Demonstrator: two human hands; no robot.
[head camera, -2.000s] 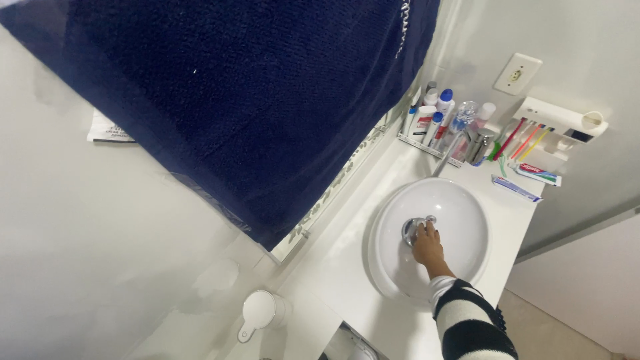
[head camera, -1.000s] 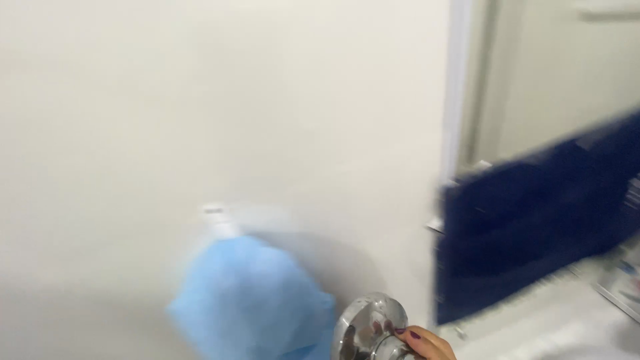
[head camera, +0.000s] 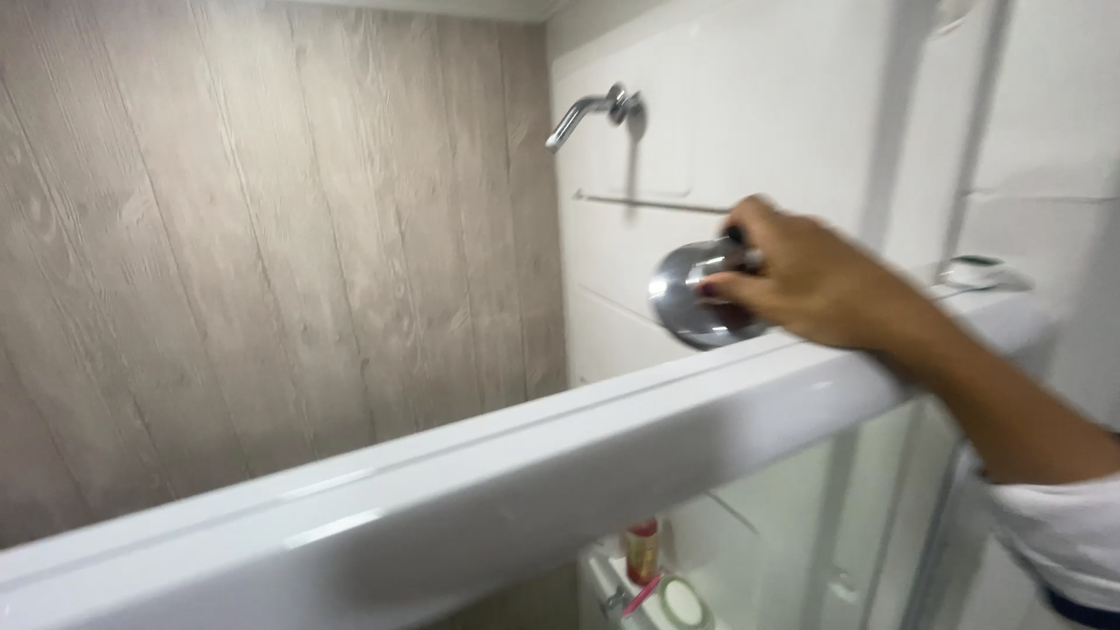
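My right hand (head camera: 787, 271) reaches in from the right over the top rail of a white shower enclosure. Its thumb and fingers grip a round, shiny chrome shower head (head camera: 691, 297), blurred, with its far side partly hidden by the fingers. Beyond and above it, a bent chrome shower arm (head camera: 591, 107) sticks out from the white wall, its end bare. The shower head is apart from that arm in the picture. My left hand is not in view.
The white rail (head camera: 525, 455) crosses the view diagonally beneath my wrist. A small white object (head camera: 976, 272) sits near its right end. Below, a red bottle (head camera: 642, 551), a pink item (head camera: 643, 595) and a round dish (head camera: 685, 604) stand on a shelf. Wood-look panelling (head camera: 289, 236) covers the left side.
The view has turned from the washbasin to the shower. Two seconds ago my right hand was at a chrome piece in the basin; now it holds the shower head above the rail.
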